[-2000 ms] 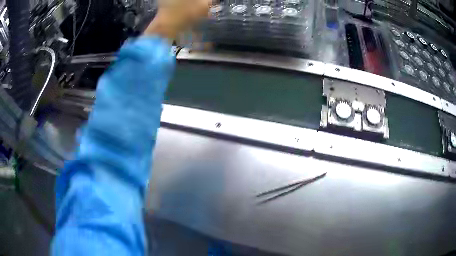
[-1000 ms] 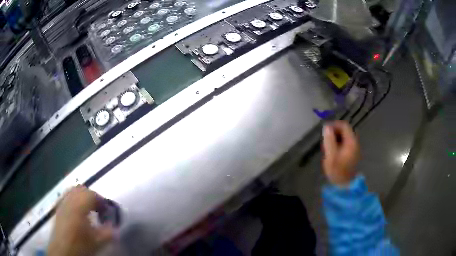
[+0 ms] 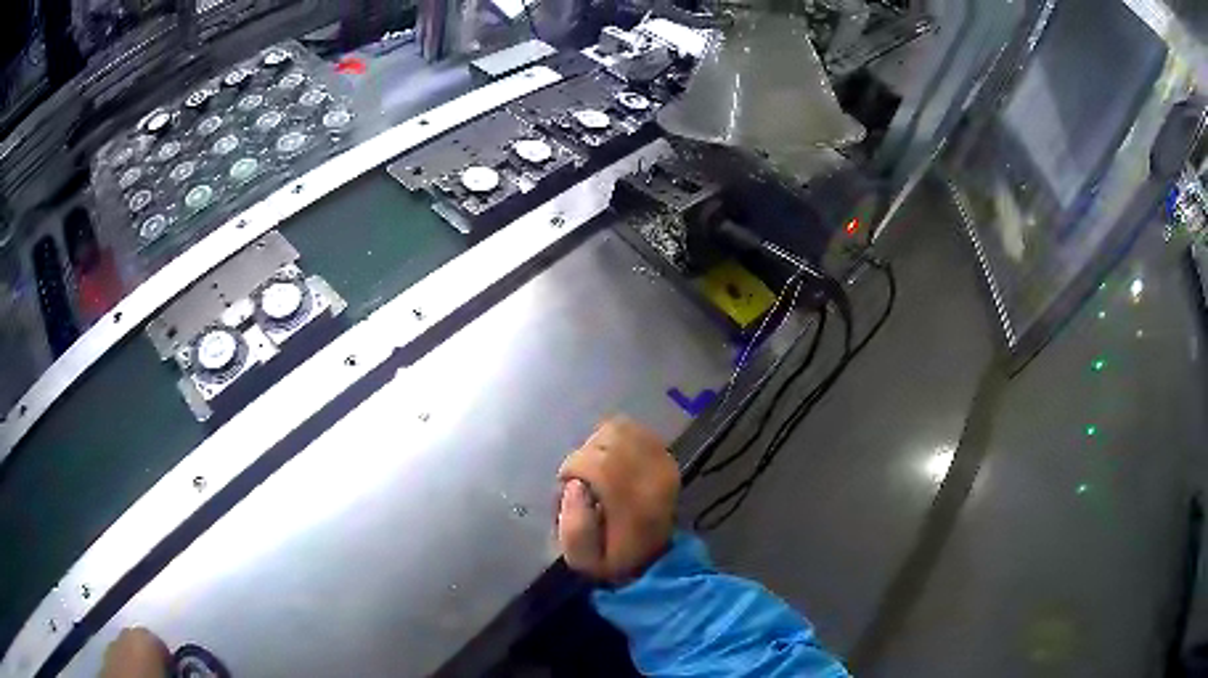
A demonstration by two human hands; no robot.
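Observation:
My left hand point(image 3: 137, 653) is at the bottom left, mostly cut off by the picture's edge. A small dark disc unit point(image 3: 196, 664) with a pale ring is at its fingers, also cut off. My right hand point(image 3: 619, 501), in a blue sleeve, is over the front edge of the brushed-metal ledge point(image 3: 437, 437). Its fingers are curled in, and whether anything thin is inside cannot be told.
A carrier plate point(image 3: 239, 294) with two discs sits on the green conveyor point(image 3: 368, 245); more carriers follow towards the back. Behind stands a blister tray point(image 3: 166, 159) of discs. A soldering station with a yellow pad point(image 3: 737, 293), black cables point(image 3: 808, 384) and a translucent hood point(image 3: 762, 86) stand beyond the right hand.
The view has shifted rightward. My right hand is now nearer the ledge's front edge, more closed. My left hand and the disc have slipped lower, mostly out of the picture.

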